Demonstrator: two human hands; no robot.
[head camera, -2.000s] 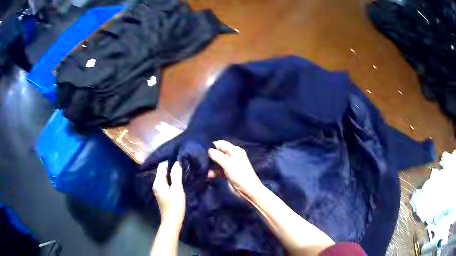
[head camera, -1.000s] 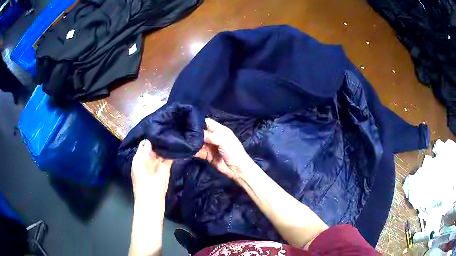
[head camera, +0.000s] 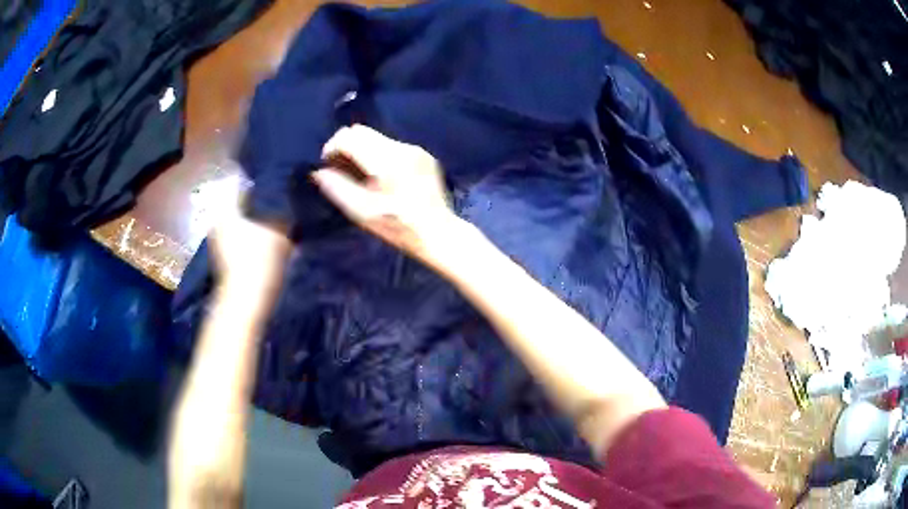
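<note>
A large navy jacket (head camera: 498, 70) lies spread over the table edge, with its shiny, wrinkled lining (head camera: 558, 239) facing up near me. One sleeve (head camera: 289, 124) is bent at the left; the other sleeve's cuff (head camera: 794, 180) points right. My left hand (head camera: 244, 239) is blurred, at the near edge of the left sleeve, its fingertips partly hidden, and appears to grip the cloth. My right hand (head camera: 388, 189) is over the jacket beside that sleeve, fingers curved and thumb apart. Whether it pinches any cloth is unclear.
Black garments lie at the left (head camera: 100, 109) and far right (head camera: 836, 80) of the brown table (head camera: 687, 60). A blue bin (head camera: 90, 308) stands below left. White cloth (head camera: 836, 258), yellowish snips (head camera: 796, 380) and small bottles (head camera: 876, 378) sit at the right edge.
The left sleeve's open end, held up between both hands a second ago, is moved away and no longer shows its lining. The right hand is higher and farther from the left. The view has shifted.
</note>
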